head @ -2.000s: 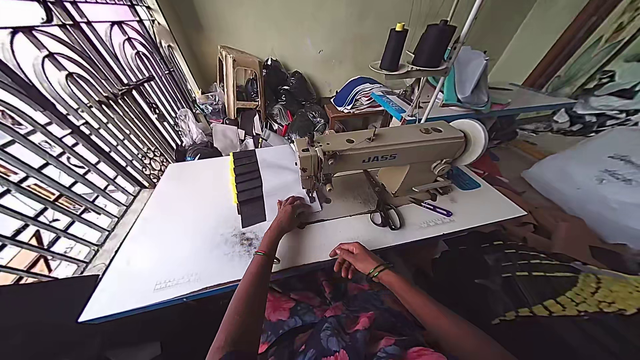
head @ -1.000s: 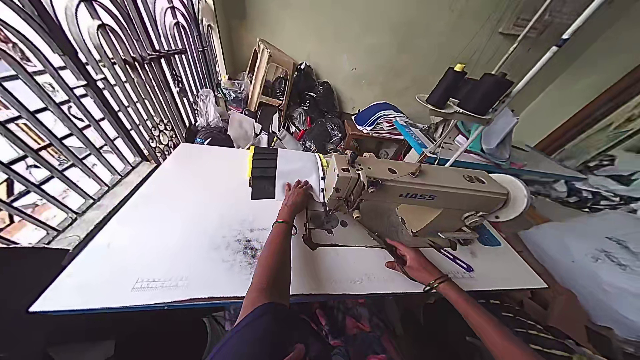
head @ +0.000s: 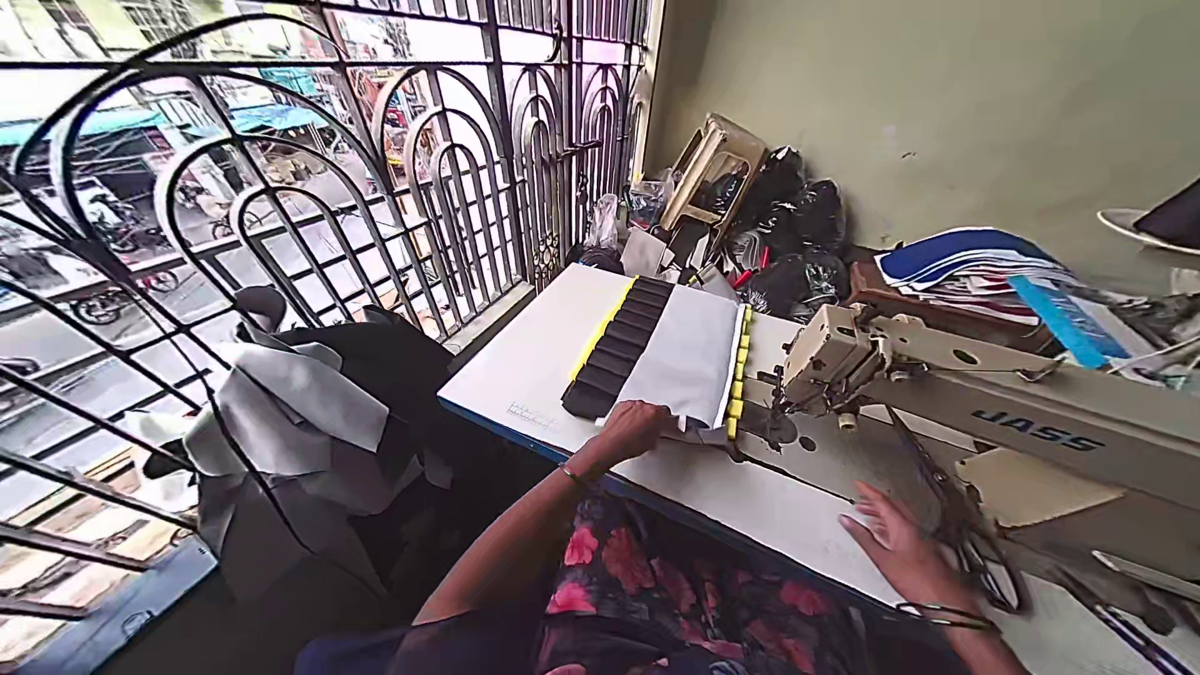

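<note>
My left hand [head: 637,429] grips the near edge of a white fabric piece [head: 689,352] on the table. Pleated black strips [head: 623,342] edged in yellow run along its left side, and yellow tabs line its right side. Just right of the fabric stands the needle head of a JASS sewing machine [head: 830,361]. Fingers spread, my right hand [head: 895,544] is near the table's front edge, holding nothing. Beside it, a pair of scissors [head: 984,562] leans against the machine, partly blurred.
A metal window grille [head: 422,178] borders the left side. Grey and black fabric pieces [head: 281,403] are heaped left of the white table [head: 506,347]. Behind it are a plastic stool [head: 717,169], black bags [head: 811,211] and stacked cloth [head: 966,258]. A purple tool [head: 1139,637] lies at the lower right.
My left hand and the fabric piece have moved left, away from the needle area. My right hand has come off the scissors. The view has swung left.
</note>
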